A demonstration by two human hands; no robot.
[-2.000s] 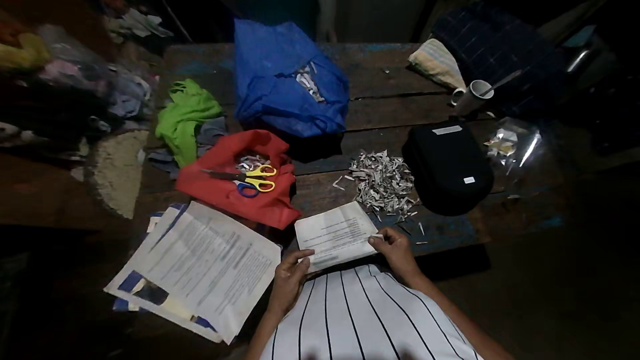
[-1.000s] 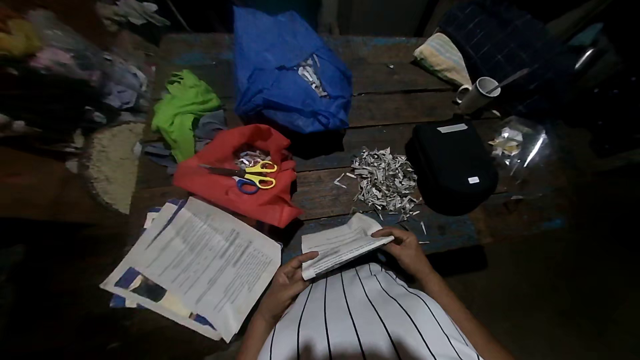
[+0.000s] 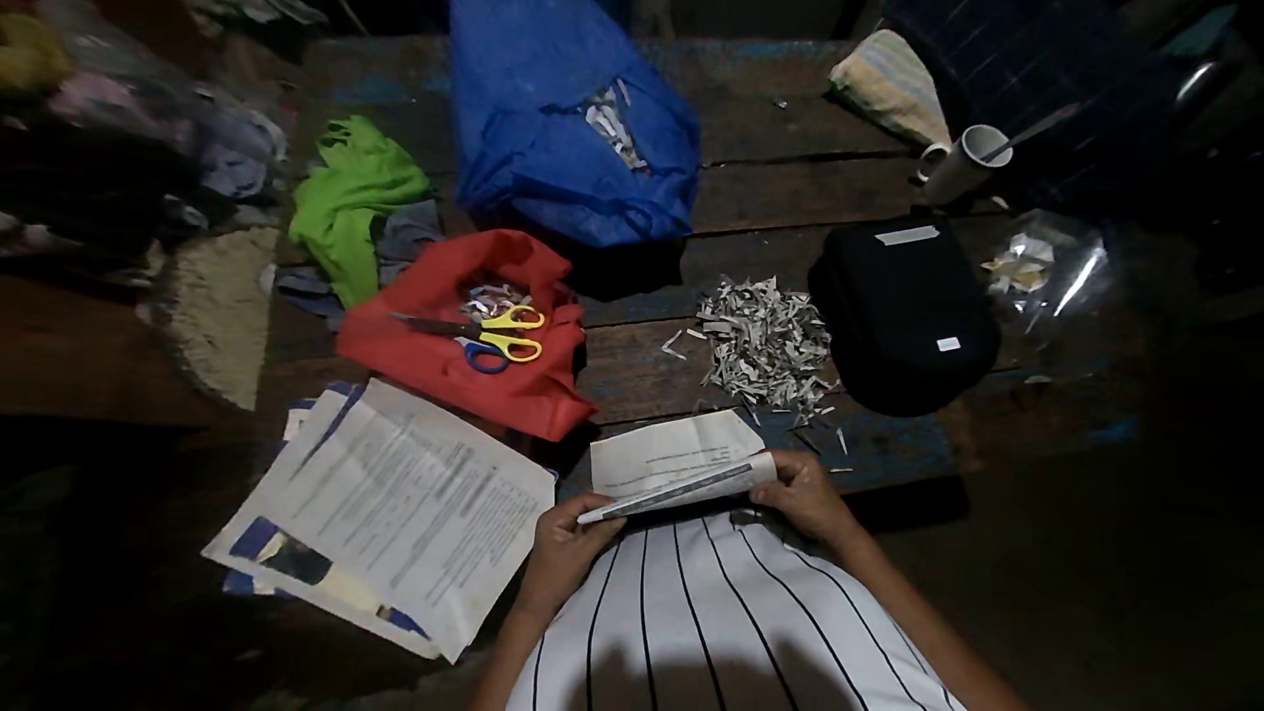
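Both hands hold a printed sheet of paper (image 3: 671, 457) with a folded near edge, low over the front edge of the wooden table. My left hand (image 3: 575, 533) pinches the left end of the fold, and my right hand (image 3: 802, 491) grips its right end. Beyond the sheet lies a heap of small cut paper strips (image 3: 765, 346). To the left, two pairs of scissors, one yellow-handled (image 3: 513, 333) and one blue-handled (image 3: 484, 357), rest on a red cloth bag (image 3: 425, 341) with paper scraps in its opening. A stack of printed sheets (image 3: 415, 513) lies beside my left hand.
A black zippered case (image 3: 904, 311) stands right of the heap, beside a clear plastic bag (image 3: 1062, 267). Farther back are a white mug (image 3: 963, 168) with a utensil, a striped cloth (image 3: 894, 84) and a blue bag (image 3: 573, 128) with paper scraps. Green cloth (image 3: 355, 197) lies at the left.
The sheet lay nearly flat between my hands two seconds ago; its near edge is now turned up into a narrow fold. Both hands remain at its ends.
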